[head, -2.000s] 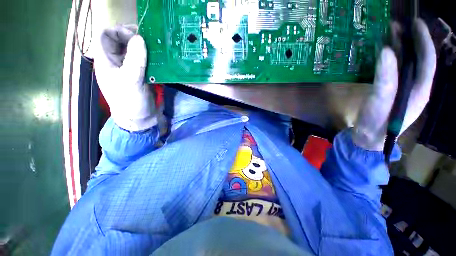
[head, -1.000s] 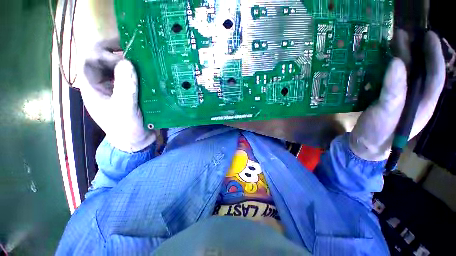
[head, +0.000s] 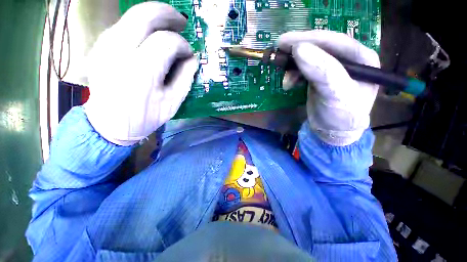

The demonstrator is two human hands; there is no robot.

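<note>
The green printed circuit board (head: 240,97) lies at the top centre, its upper part cut off by the picture edge. My gloved right hand (head: 335,84) holds the soldering iron (head: 376,75) like a pen; its brassy barrel points left and its tip is over the board's bright middle area. The teal end points right. My gloved left hand (head: 146,71) is over the board's left part, fingers curled with fingertips near the iron's tip. Whether solder wire is between those fingertips cannot be made out; glare washes out the spot.
A green conveyor belt (head: 20,128) runs down the far left. A thin looped strand hangs at the upper left. Black racks (head: 435,117) stand at the right, with a dark area bearing small white labels (head: 404,228) below. A yellow patch shows beside the iron's teal end.
Both hands have left the board's side edges and moved inward over it. The iron has swung from upright along my right palm to pointing left at the board. The board has shifted slightly up.
</note>
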